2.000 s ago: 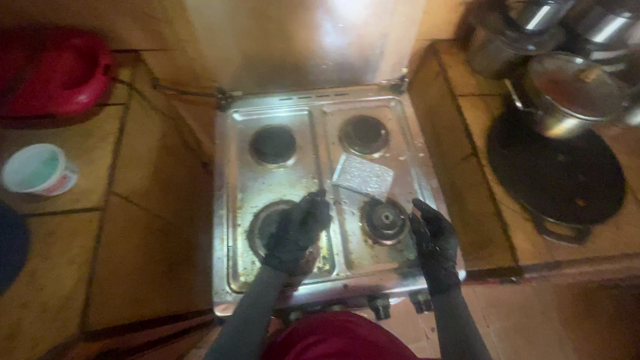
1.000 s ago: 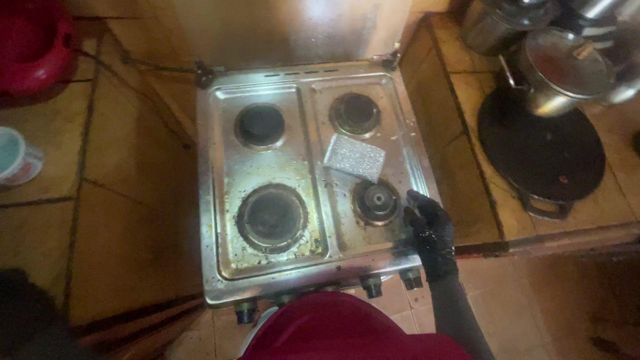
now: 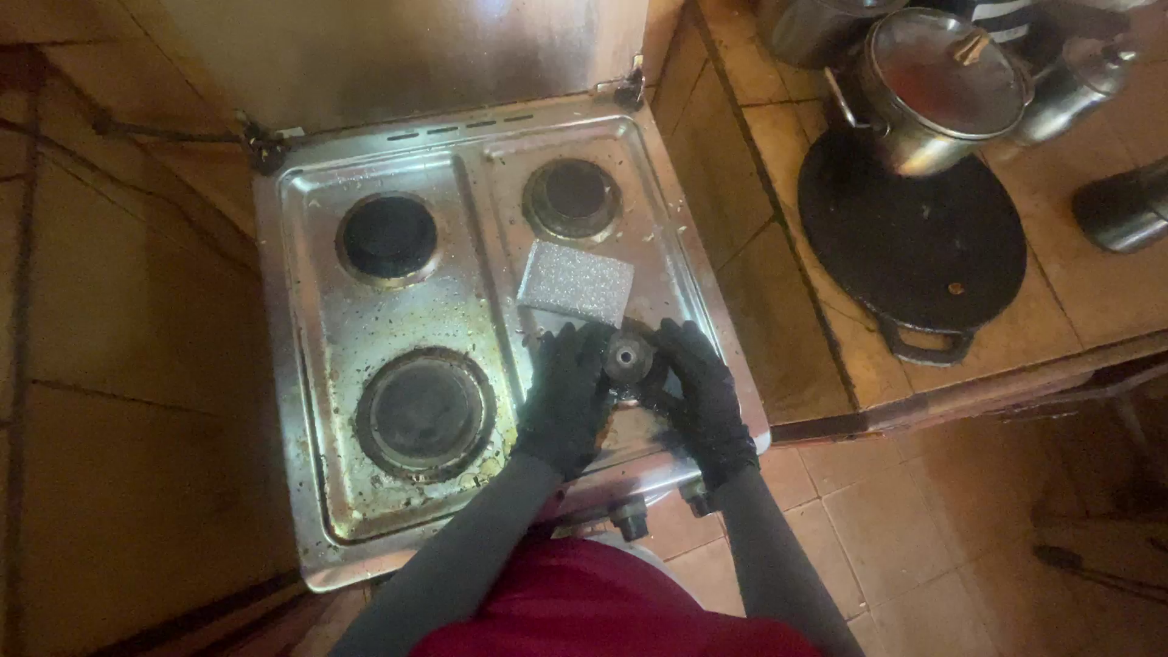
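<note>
On the right half of the steel gas stovetop [image 3: 401, 315], both of my hands, in dark gloves, flank the front right burner [image 3: 626, 358]. My left hand [image 3: 568, 397] lies at the burner's left side, just below a silvery scouring sponge [image 3: 577, 281]. At the burner's right side is my right hand [image 3: 704, 397], fingers bent toward it. Whether either hand grips the burner cannot be told. The front left burner [image 3: 425, 414], the rear left burner [image 3: 388, 237] and the rear right burner [image 3: 572, 199] sit apart from my hands.
Behind the stovetop stands its raised lid [image 3: 411, 55]. Control knobs [image 3: 630, 518] project from the front. On the tiled counter to the right lie a black round griddle [image 3: 912, 237] and a lidded steel pot [image 3: 944, 82]. More metal vessels [image 3: 1063, 96] stand at the far right.
My left hand, out of view one second ago, is back over the stove beside the front right burner. My right hand has come in closer to that burner. The view has shifted.
</note>
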